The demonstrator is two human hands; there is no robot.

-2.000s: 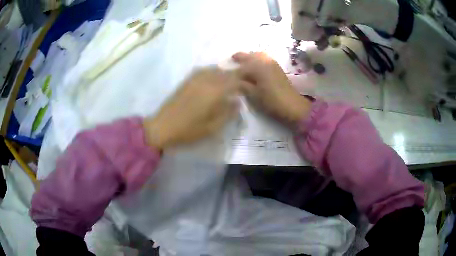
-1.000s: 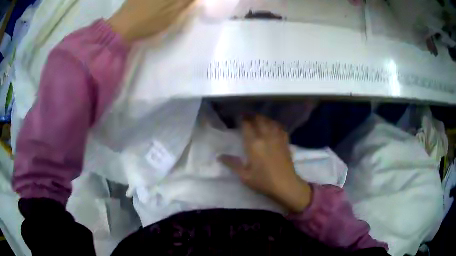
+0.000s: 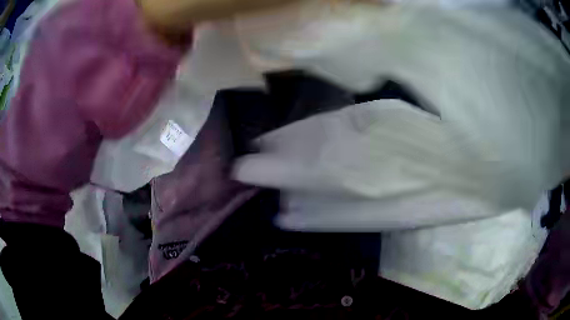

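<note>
A large white fabric piece (image 3: 387,150), strongly blurred, spreads across the middle and right above my lap. A white part at left bears a small printed care label (image 3: 175,139). My left hand (image 3: 212,11) is at the top left, blurred and cut off by the top edge; its fingers cannot be made out. My right hand does not show; only a bit of dark pink sleeve is at the lower right edge, and the fabric covers the area beside it.
A dark garment with faint lettering (image 3: 281,275) and a pinkish-grey cloth with a printed mark (image 3: 194,200) cover my lap. A crumpled white fabric heap (image 3: 462,259) lies at the lower right. More white cloth hangs at the lower left (image 3: 87,231).
The view has shifted down, and the ruler-marked table edge is gone from it. The white fabric has lifted off my lap and swung up and right. My right hand has left the view.
</note>
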